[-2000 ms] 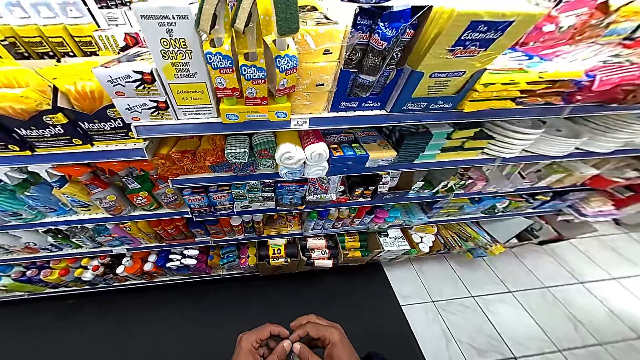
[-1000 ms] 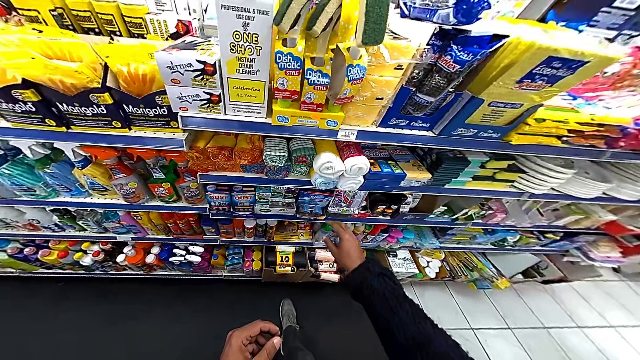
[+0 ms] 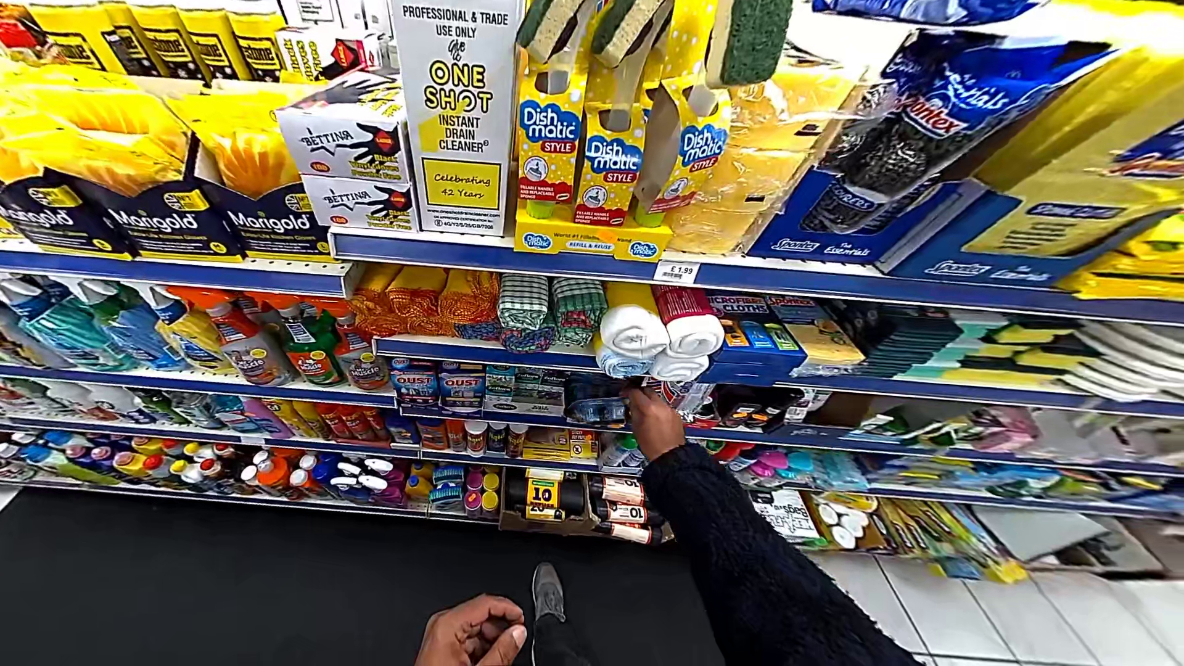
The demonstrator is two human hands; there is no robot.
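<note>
My right hand [image 3: 658, 424] reaches out to the shelf below the rolled white cloths [image 3: 635, 331], at a dark blue clear-wrapped pack [image 3: 597, 403]. Its fingertips are at the right edge of that pack; whether they grip it cannot be told. Left of the pack stand green and dark boxes [image 3: 524, 390] and blue Oust boxes [image 3: 462, 387]. My left hand [image 3: 474, 633] is low in front of my body, its fingers curled with the thumb near them, and I see nothing in it.
Above the reach runs a shelf edge [image 3: 786, 289] with Dishmatic packs [image 3: 610, 171] over it. Spray bottles [image 3: 310, 347] stand to the left. Rolls of bags [image 3: 624, 511] lie in a box on the bottom shelf. My shoe [image 3: 548, 592] is on the dark floor mat [image 3: 231, 583].
My hands were together low in front of me; they have since parted. My right hand went out to the lower shelves, then up to the pack below the cloth rolls. The view has moved closer.
</note>
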